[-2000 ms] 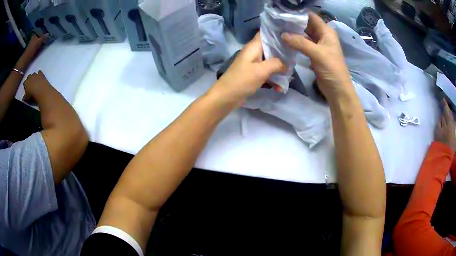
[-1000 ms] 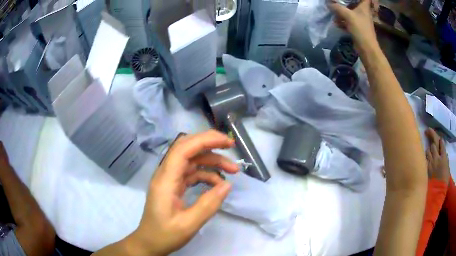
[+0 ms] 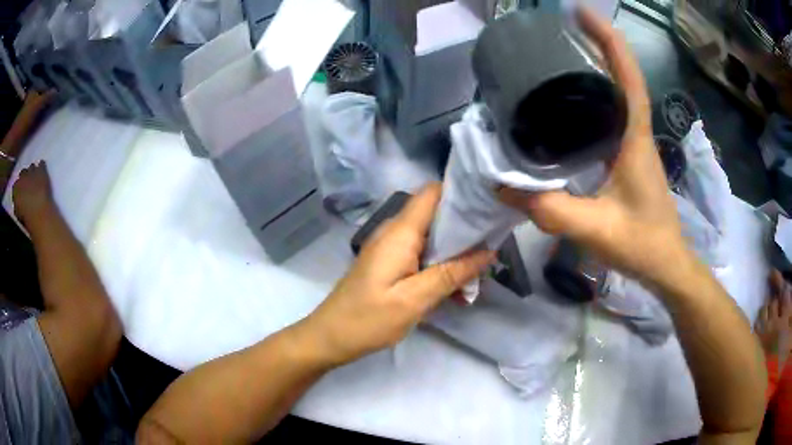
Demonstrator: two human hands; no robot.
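Observation:
A dark grey hair dryer (image 3: 543, 83) is held up in front of me, its smooth dark open barrel end facing me. A whitish translucent sleeve (image 3: 473, 187) covers its handle. My right hand (image 3: 617, 191) grips the barrel from the right, thumb at the sleeve's upper edge. My left hand (image 3: 404, 274) is closed around the lower part of the sleeved handle. Behind and below the hands, another dark grey unit (image 3: 511, 268) lies on the white table, mostly hidden.
An open retail box (image 3: 256, 156) stands left of centre, flaps up. More boxes (image 3: 95, 61) stand at the back left. A sleeved unit (image 3: 352, 130) stands behind. Other units lie at right. Neighbours' arms (image 3: 65, 252) show on both sides. Clear tape (image 3: 573, 382) is near the front edge.
My right hand has come back from the far right with a unit. My left hand, empty and raised a second ago, now holds its sleeved handle. The view has shifted.

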